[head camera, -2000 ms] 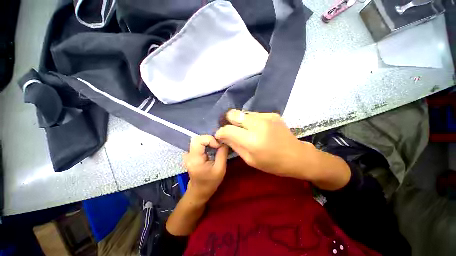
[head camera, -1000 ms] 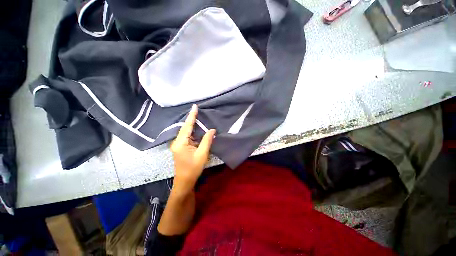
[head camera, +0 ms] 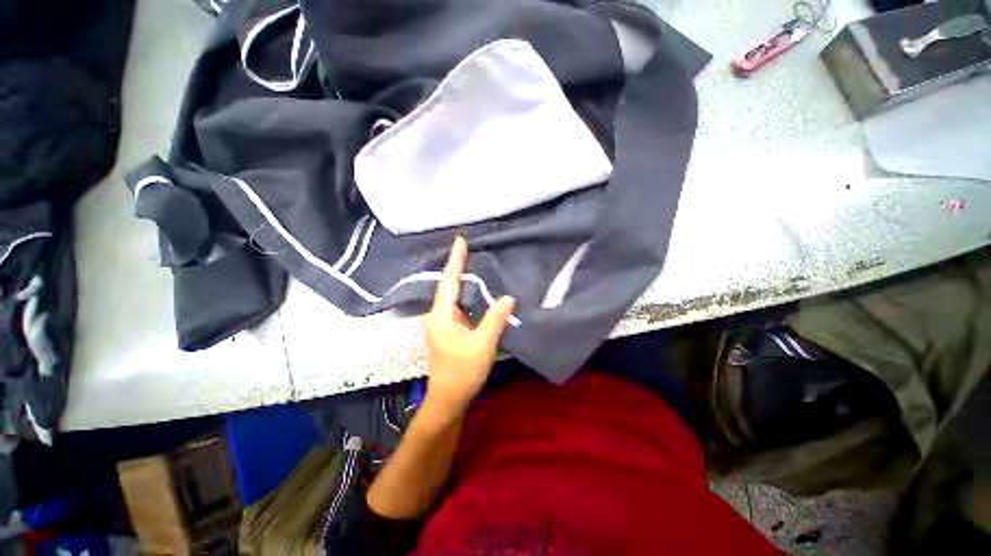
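The dark grey jacket with white piping is spread on the table, reaching its front edge. A pale grey-white pocket bag lies on top of it. My left hand rests on the jacket's near hem, beside the wavy white piping. Its index finger and thumb are spread apart, and it grips nothing that I can see. The curled fingers are partly hidden. My right hand is not in view. No needle can be made out.
A pink-red handled tool with a thin dark loop lies at the upper right. Beside it is a grey metal box with a pale clip-like piece on top. A dark garment pile is at the left.
Both hands pinched the hem two seconds ago. My right hand has left the picture, and my left hand has opened on the cloth. The view has shifted, so the table sits further right.
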